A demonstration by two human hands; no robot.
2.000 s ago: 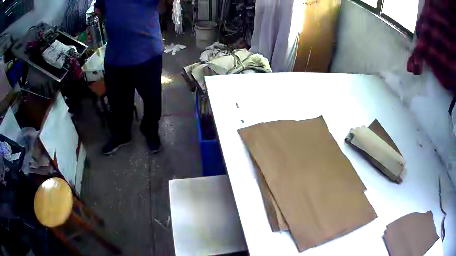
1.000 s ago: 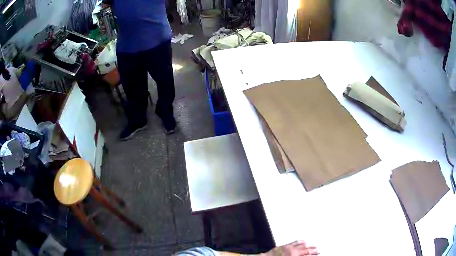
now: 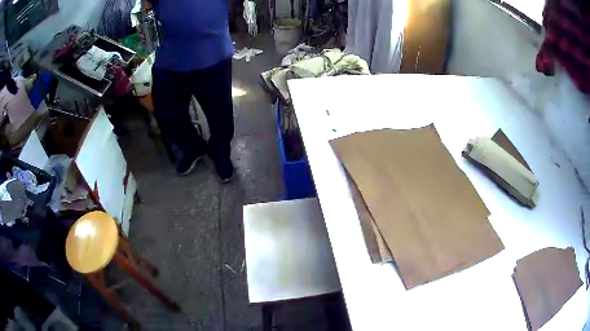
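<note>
A stack of brown cut fabric panels [image 3: 417, 203] lies flat on the white table [image 3: 382, 100], its lower layers showing offset along the left edge. A smaller stack of brown panels [image 3: 548, 288] lies at the lower right, partly covered by a white piece at its lower right. A tan-grey rolled bundle [image 3: 501, 169] rests on a darker brown piece near the wall side. Neither of my hands is in the picture.
A person in a blue top [image 3: 193, 39] stands on the floor beyond the table. A round wooden stool [image 3: 92, 242] is at left. A white square-topped stool [image 3: 291, 252] stands against the table's left edge, near a blue crate [image 3: 299, 178] and heaped cloth [image 3: 320, 66].
The view has shifted, so the table shows lower in the picture than one second ago. My left hand, seen then at the bottom on the table edge, is out of view.
</note>
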